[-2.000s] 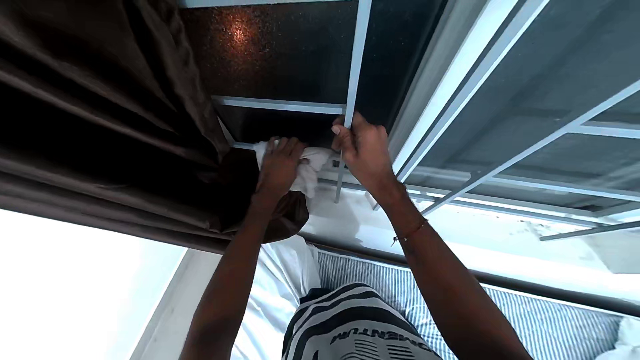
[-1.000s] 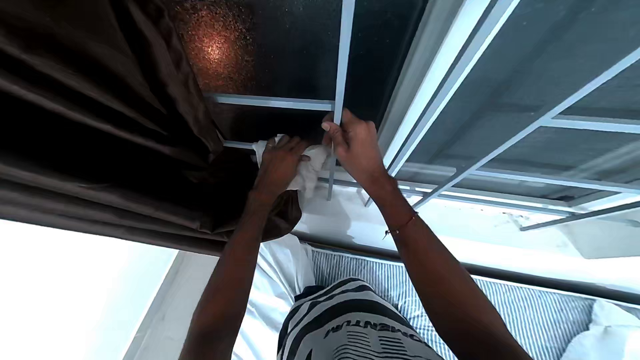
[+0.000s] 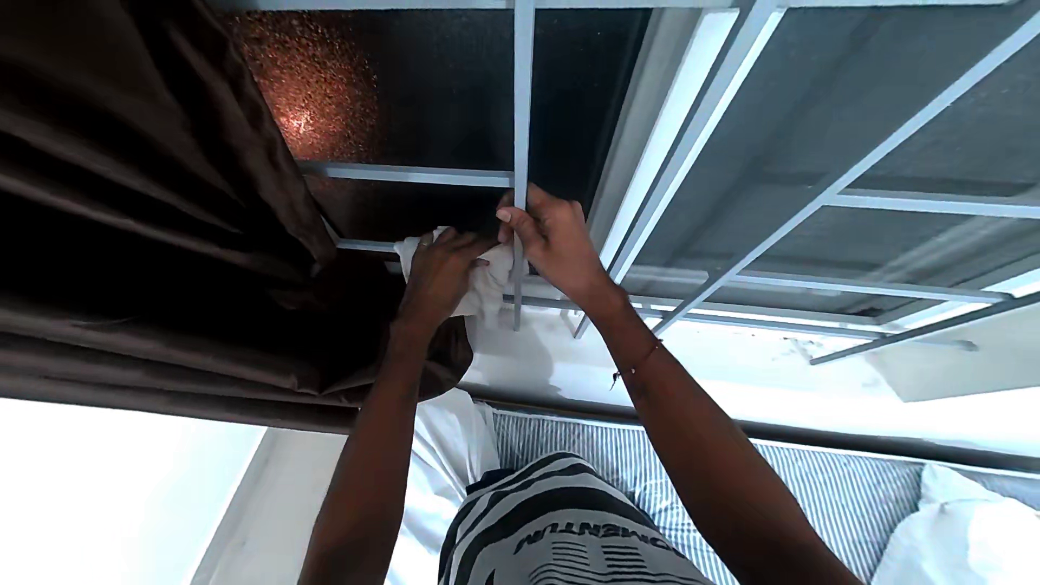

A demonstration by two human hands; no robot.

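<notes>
My left hand point(image 3: 445, 272) is closed on a crumpled white cloth point(image 3: 487, 284), pressed against a horizontal bar low on the window grille. My right hand point(image 3: 552, 231) grips the upright grey bar point(image 3: 522, 106) of the grille just below a crossbar point(image 3: 406, 175), with its thumb across the front. The cloth reaches behind the upright, just beneath my right hand. Dark window glass with an orange glow lies behind the bars. Part of the cloth is hidden by my left fingers.
A dark brown curtain point(image 3: 162, 244) hangs at the left, its edge beside my left hand. More grille bars point(image 3: 829, 195) cross the window at the right. Below are a white sill point(image 3: 528, 357), a striped mattress point(image 3: 845, 487) and a white pillow point(image 3: 959, 528).
</notes>
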